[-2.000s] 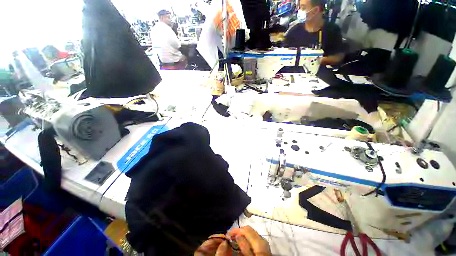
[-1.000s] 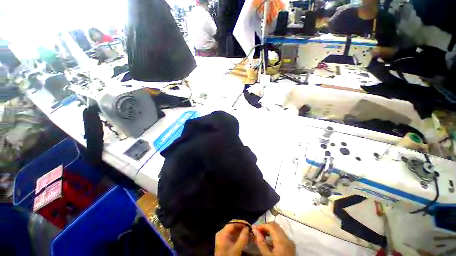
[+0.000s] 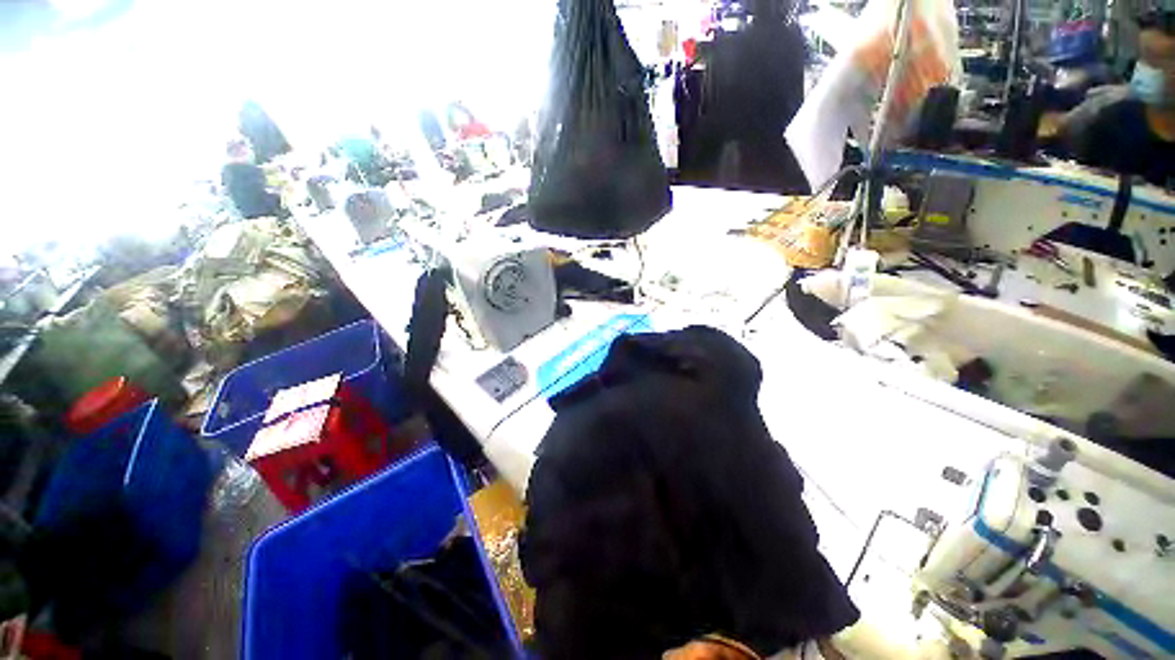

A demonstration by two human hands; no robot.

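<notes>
A large black garment piece point(image 3: 657, 503) lies heaped on the white sewing table, hanging over its front edge. Part of a hand, probably my left hand point(image 3: 711, 649), shows at the bottom edge against the garment; it is mostly cut off, and its fingertips and anything in them are hidden. My right hand is not in view. The white sewing machine head point(image 3: 986, 522) stands right of the garment, cut off by the frame.
Blue bins point(image 3: 374, 542) stand on the floor at left, the nearest holding dark pieces. A red crate point(image 3: 316, 451) with a printed pad stands beside them. A neighbouring grey machine point(image 3: 509, 290) and hanging black fabric point(image 3: 599, 142) are beyond. A masked person point(image 3: 1140, 116) is far right.
The view has swung left, so the garment and machine appear farther right and lower. The two hands seen pinching a small dark piece have dropped mostly out of the frame. The scissors have left view.
</notes>
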